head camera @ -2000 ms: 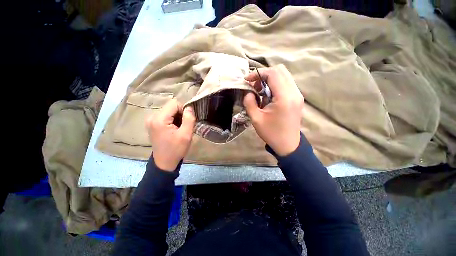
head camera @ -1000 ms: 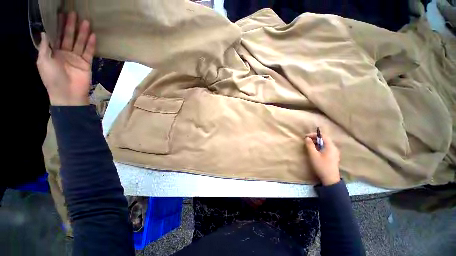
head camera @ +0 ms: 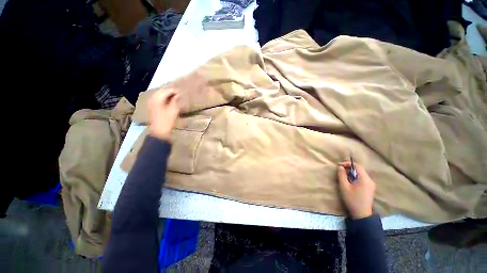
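Observation:
A khaki jacket (head camera: 267, 170) lies spread across the white tabletop. Its sleeve (head camera: 213, 80) lies stretched toward the left over the jacket body, above the flap pocket (head camera: 187, 144). My left hand (head camera: 164, 112) is blurred over the sleeve near its left end; whether it grips the cloth cannot be told. My right hand (head camera: 358, 186) rests on the jacket's lower part near the table's front edge and holds thread snips (head camera: 352, 171), tips pointing away from me. Most of the snips is hidden in my fingers.
A small metal box (head camera: 223, 22) stands at the table's far left. Dark garments (head camera: 352, 18) lie at the far side. Another khaki jacket (head camera: 85, 176) hangs left of the table above a blue crate (head camera: 179, 242). More khaki cloth (head camera: 472, 106) lies at the right.
The sleeve, open-ended in both hands and then raised at upper left, now lies down on the jacket. My left hand has come back toward the table. My right hand stays low with the snips.

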